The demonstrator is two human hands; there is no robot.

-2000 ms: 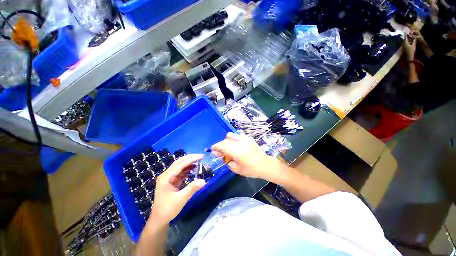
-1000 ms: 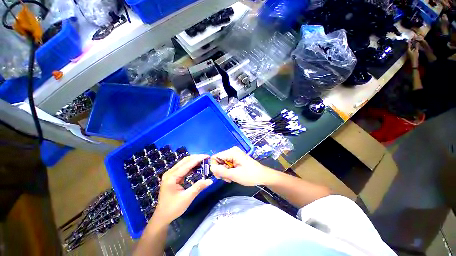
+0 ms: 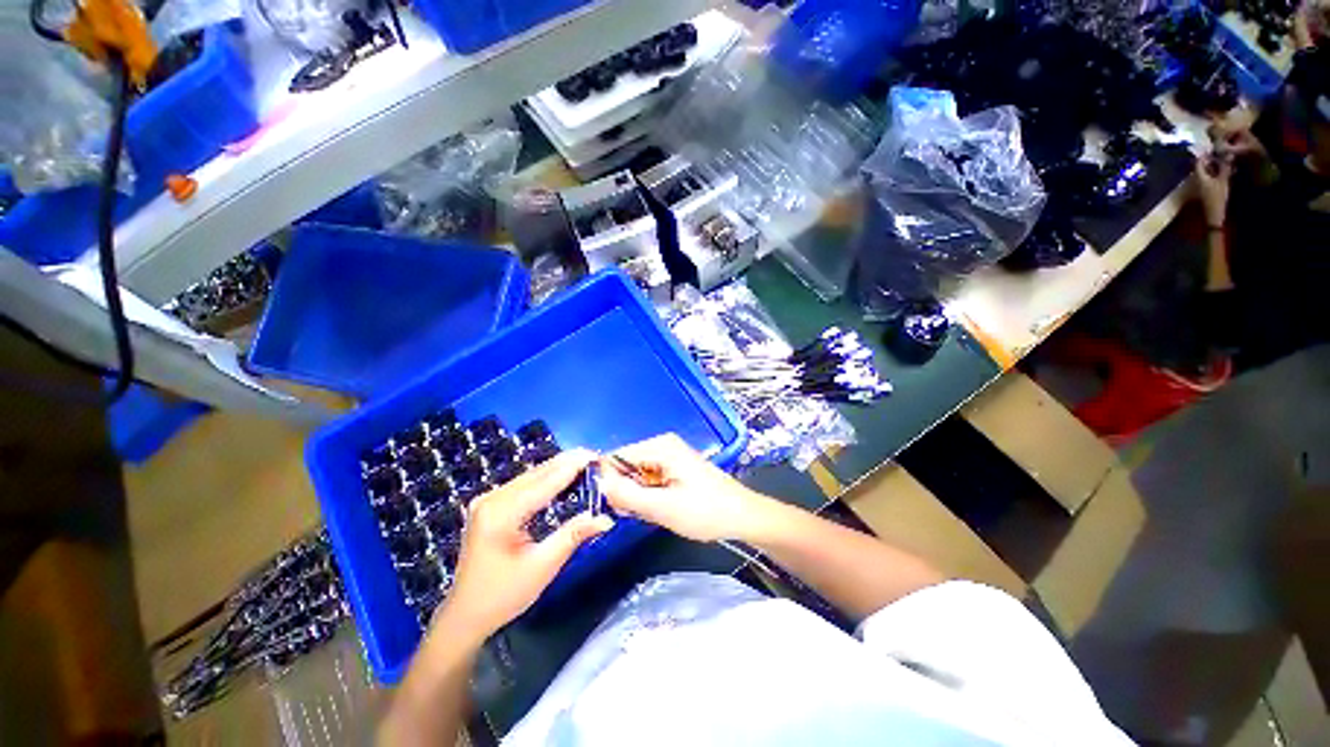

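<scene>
My left hand [image 3: 514, 543] holds a small dark module [image 3: 585, 496] with a silver edge over the front edge of the blue tray [image 3: 573, 382]. My right hand [image 3: 674, 489] grips a small tool with an orange-yellow handle [image 3: 642, 470], its fingers close against the module. The fingers hide the tool's tip and most of the module. More dark modules [image 3: 428, 474] stand in rows in the left part of the tray. A thin cable shows below my right wrist.
Cable bundle [image 3: 839, 365] on clear bags right of the tray; cabled units [image 3: 263, 628] piled left. An empty blue bin [image 3: 382, 310] and white metal shelf [image 3: 314, 146] are behind. Grey translucent bag [image 3: 948, 204] and black round object [image 3: 919, 331] stand far right. Another person's hand [image 3: 1218, 168] is upper right.
My right hand has come in against the module in my left hand, and the tool has moved left with it. The view has shifted slightly.
</scene>
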